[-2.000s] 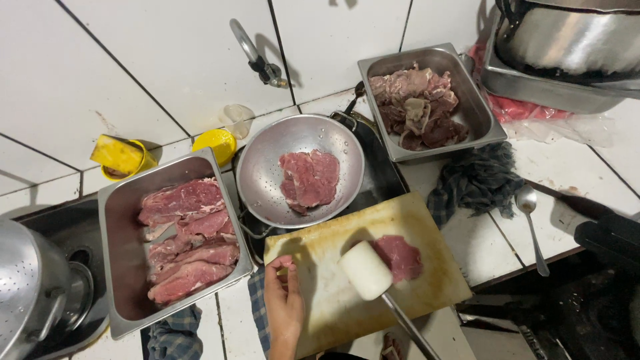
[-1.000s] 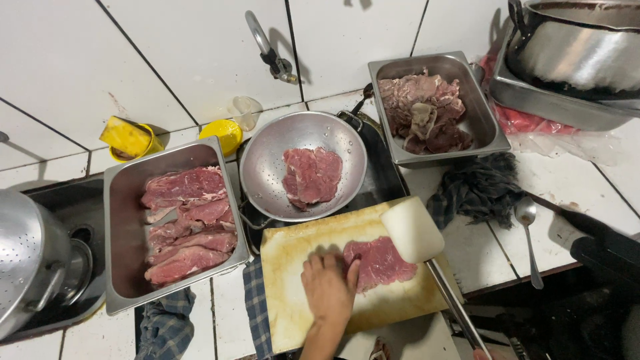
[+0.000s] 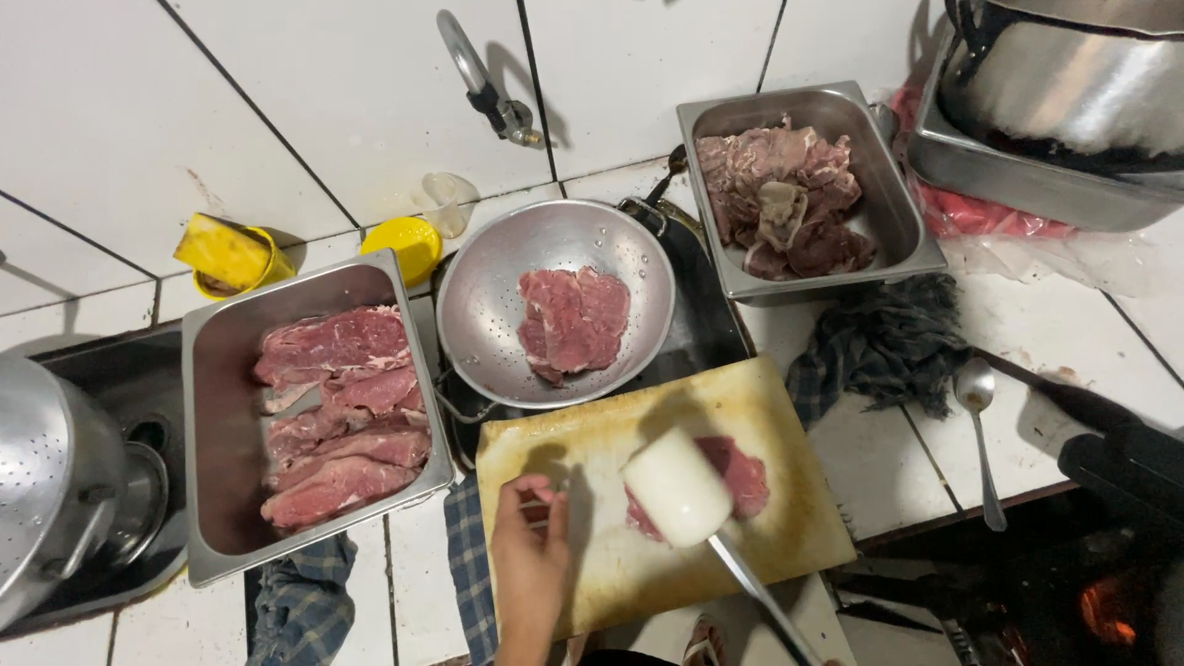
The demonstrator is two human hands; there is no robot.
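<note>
A white-headed meat mallet with a metal handle [image 3: 680, 487] is over a flat slice of raw meat [image 3: 740, 476] on the stained cutting board [image 3: 583, 592], covering its middle. Its handle runs down to the bottom edge, where barely a fingertip of my right hand [image 3: 831, 662] shows; the grip itself is out of frame. My left hand [image 3: 532, 555] is raised over the board's left part, fingers curled and apart, holding nothing. Behind the board, more raw meat [image 3: 573, 324] lies in a perforated metal colander [image 3: 476, 277]. A steel pan [image 3: 199, 435] of raw meat pieces stands to the left.
Another steel pan [image 3: 708, 213] holds paler meat at the back. A large pot [image 3: 1064, 83] stands far right, a colander pot [image 3: 55, 462] far left. A faucet [image 3: 481, 88], a dark cloth [image 3: 879, 342], a spoon [image 3: 982, 444] and glowing embers [image 3: 1107, 610] at lower right are around.
My left hand has lifted off the meat slice and moved left. The mallet head has come from the board's upper right edge to over the slice.
</note>
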